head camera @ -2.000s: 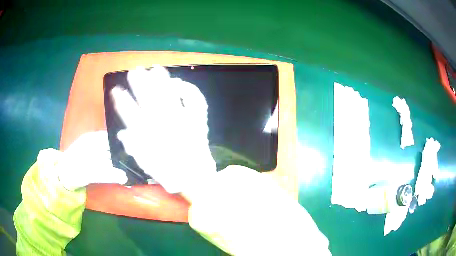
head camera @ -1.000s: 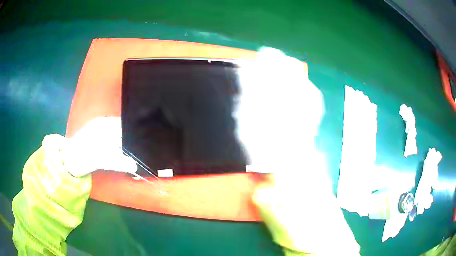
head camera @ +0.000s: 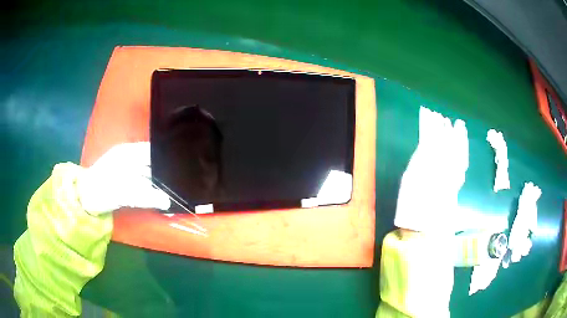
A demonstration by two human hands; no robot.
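A black glossy display panel (head camera: pixel 273 136) lies face up on an orange-red foam pad (head camera: pixel 292 239). Small white tabs show on its lower edge. My left hand (head camera: pixel 121 178), in a white glove, holds the panel's lower left corner, with fine bright lines beside the fingers. My right hand (head camera: pixel 429 186), also gloved, is right of the pad, over the long white strip. Glove and strip are both overexposed and merge, so the fingers and anything in them cannot be made out.
Crumpled white wipes (head camera: pixel 525 220) lie on the green bench (head camera: pixel 217 292) at the right. A pale bottle with a round metallic top (head camera: pixel 498 245) lies beside my right cuff. Part of another orange-red pad (head camera: pixel 539 93) shows at the right edge.
My right hand has moved right, from over the panel to the white strip. The panel's whole face is now uncovered. My left hand stays at its corner; panel and pad sit slightly right of their first position.
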